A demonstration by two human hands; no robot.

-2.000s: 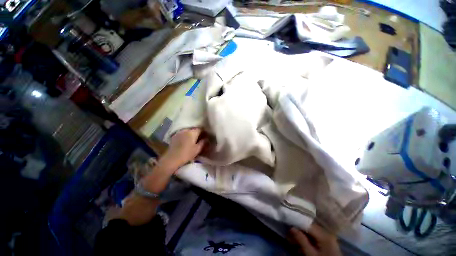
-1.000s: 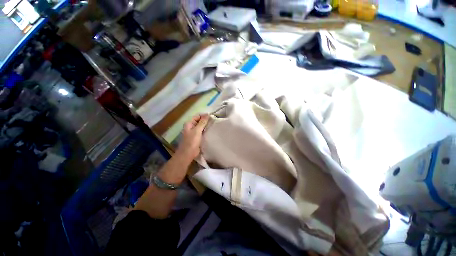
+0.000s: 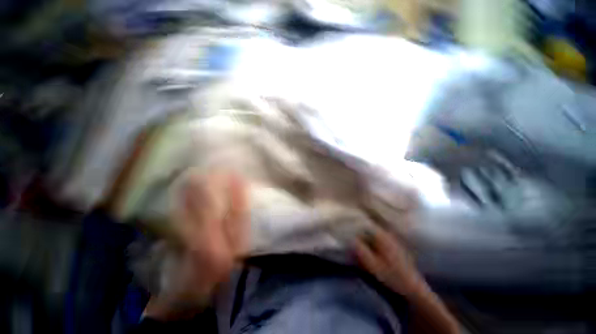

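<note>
The frame is strongly blurred. The cream garment (image 3: 287,215) lies bunched on the table in front of me, its near edge by my lap. My left hand (image 3: 215,222) is over the garment's left part; its fingers look spread, but blur hides whether they hold cloth. My right hand (image 3: 385,258) is at the garment's near right edge, with thumb and fingertips closed on the cloth.
The sewing machine (image 3: 510,130) is a blurred pale shape at the right. Dark scissor loops (image 3: 480,186) show beside it. Long pale cloth strips (image 3: 104,130) lie at the left. Part of the blue basket (image 3: 98,267) shows below left.
The view has swung and blurred. My left hand has come off the raised cloth edge and is nearer my lap. My right hand has come into view at the near edge. The garment lies flatter.
</note>
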